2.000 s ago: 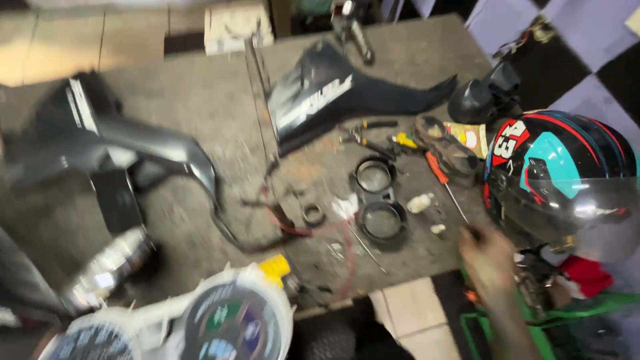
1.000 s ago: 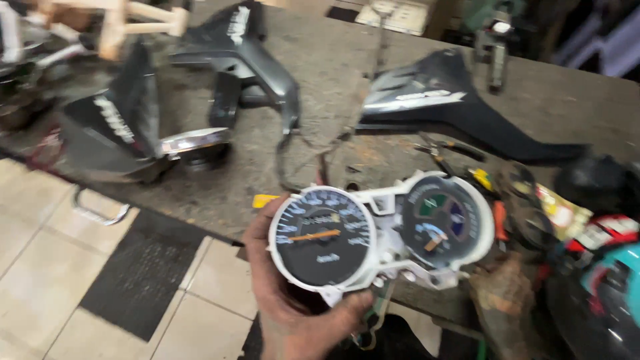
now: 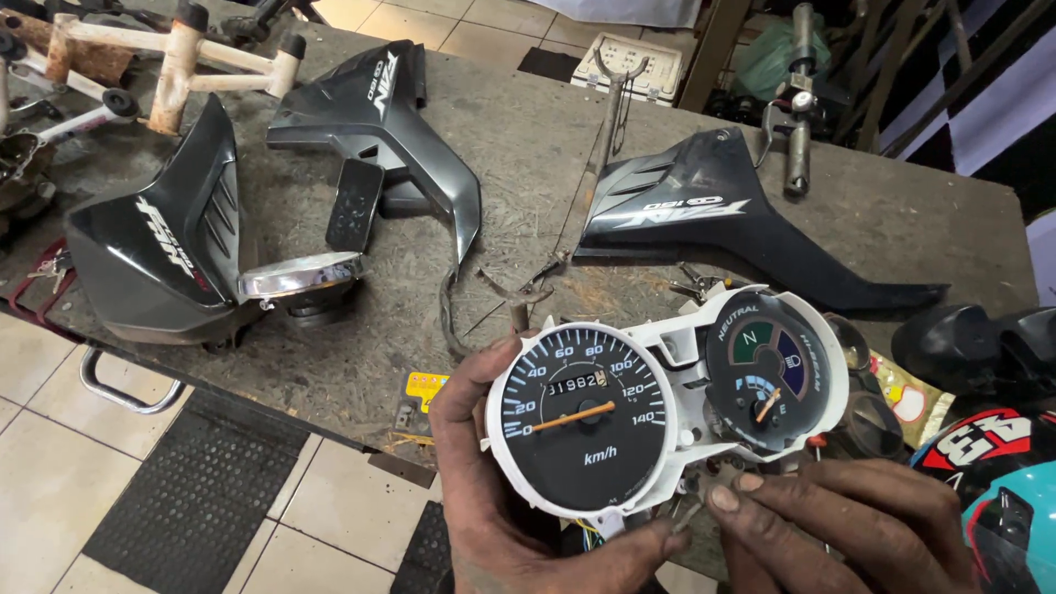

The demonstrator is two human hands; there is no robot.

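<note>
My left hand (image 3: pixel 495 511) grips the left side and lower edge of a motorcycle instrument cluster (image 3: pixel 685 330) in a white plastic frame. Its round speedometer (image 3: pixel 590 421) faces up, the orange needle near 0. The smaller dial (image 3: pixel 767 371) with the neutral, high-beam and fuel marks lies to its right. My right hand (image 3: pixel 850 528) is just below the smaller dial, fingers bent and the thumb and index tips close together; whether they pinch something small cannot be told. Some thin coloured wires (image 3: pixel 591 535) show under the speedometer.
On the worn workbench (image 3: pixel 511 140) lie dark motorcycle side panels (image 3: pixel 676 206), a chrome-rimmed headlight (image 3: pixel 301 276), a dark phone-like slab (image 3: pixel 355 205) and a handlebar grip with lever (image 3: pixel 799 115). A rusty white frame (image 3: pixel 177 66) is at the back left, a helmet (image 3: pixel 1006 495) at the right edge.
My left hand, out of sight two seconds ago, holds the cluster, which now sits more tilted than one second ago. My right hand has come up close under the smaller dial. The view has shifted.
</note>
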